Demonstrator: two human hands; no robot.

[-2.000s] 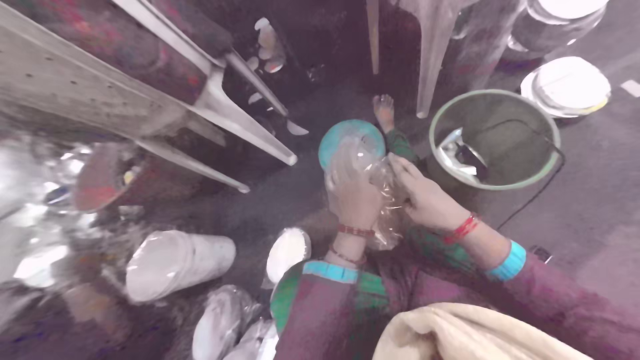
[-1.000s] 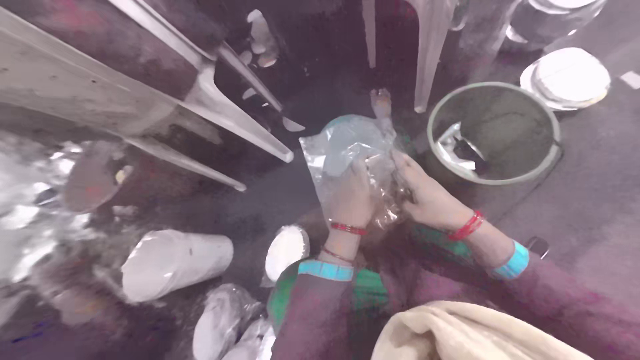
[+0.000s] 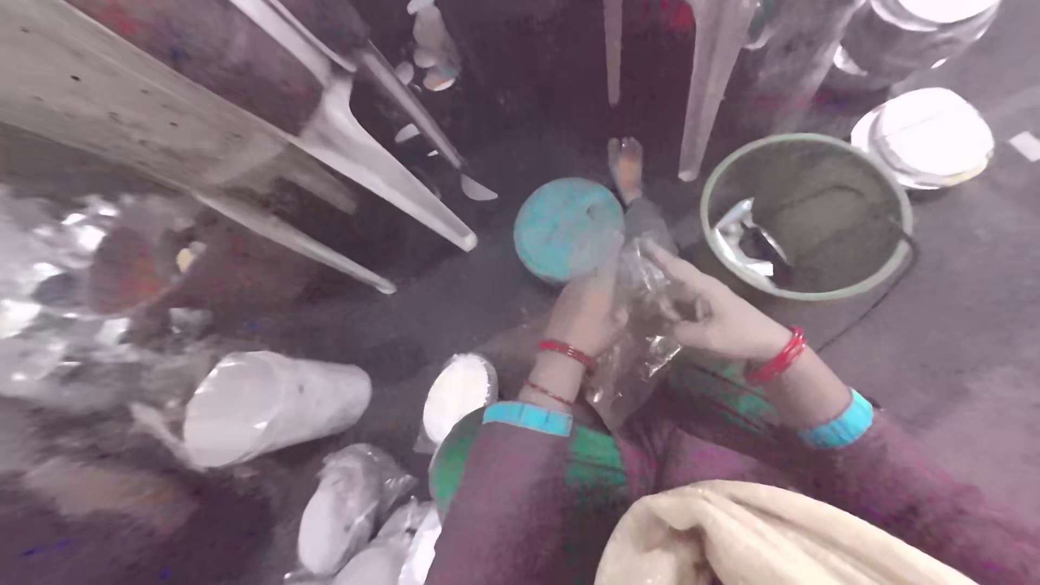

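Note:
A clear plastic bag (image 3: pixel 630 370) hangs crumpled between my two hands, above my lap. My left hand (image 3: pixel 591 313) is against the bag's left side, its fingertips blurred at the lower edge of a round turquoise thing (image 3: pixel 561 227), perhaps a lid or bowl. On the bag's right side, my right hand (image 3: pixel 719 317) has its thumb and fingers bent at the plastic. Whether anything lies inside the bag cannot be told.
At the right stands a green-rimmed bucket (image 3: pixel 837 280) with a shiny packet inside, beside a white-topped container (image 3: pixel 934 138). White plastic chair legs (image 3: pixel 382 187) reach down at the upper left. Stacked white cups (image 3: pixel 276 406) and wrapped white items (image 3: pixel 345 504) lie at the lower left.
The clear bag, earlier spread over the turquoise thing, has moved down toward my lap, leaving that thing mostly uncovered. My left hand has shifted slightly to the right.

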